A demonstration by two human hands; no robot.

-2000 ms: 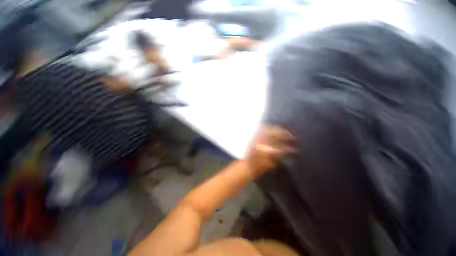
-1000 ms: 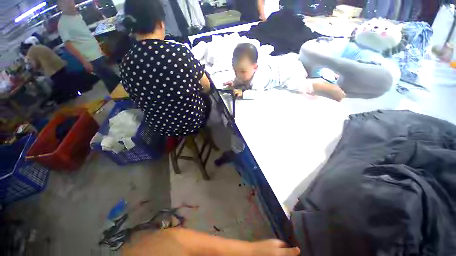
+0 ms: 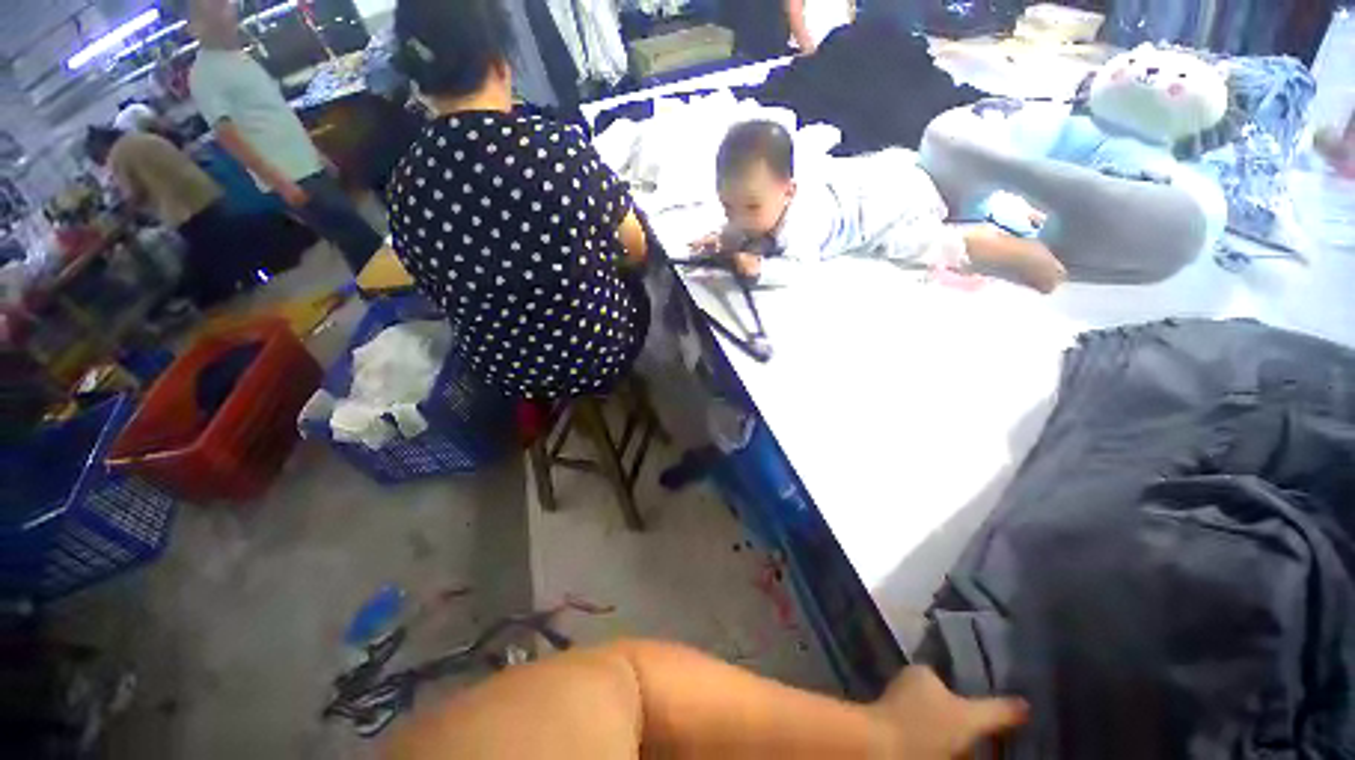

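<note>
A heap of dark grey garments (image 3: 1189, 520) lies on the white table at the right, with a gathered, waistband-like edge at its far side. My left hand (image 3: 951, 720) is at the bottom of the view, at the heap's near left edge by the table's corner. Its fingers point right against the dark cloth and are slightly blurred; whether they pinch cloth cannot be told. My right hand is not in view.
A small child (image 3: 758, 186) lies on the white table (image 3: 892, 401) holding a dark strap, beside a grey cushion (image 3: 1100, 223) and plush toy (image 3: 1159, 97). A person in a dotted top (image 3: 513, 253) sits on a stool (image 3: 602, 460). Red (image 3: 223, 416) and blue (image 3: 401, 446) bins stand left.
My left hand has moved right onto the edge of the garment heap. The dark strap by the child now hangs over the tabletop nearer me. The view has shifted slightly.
</note>
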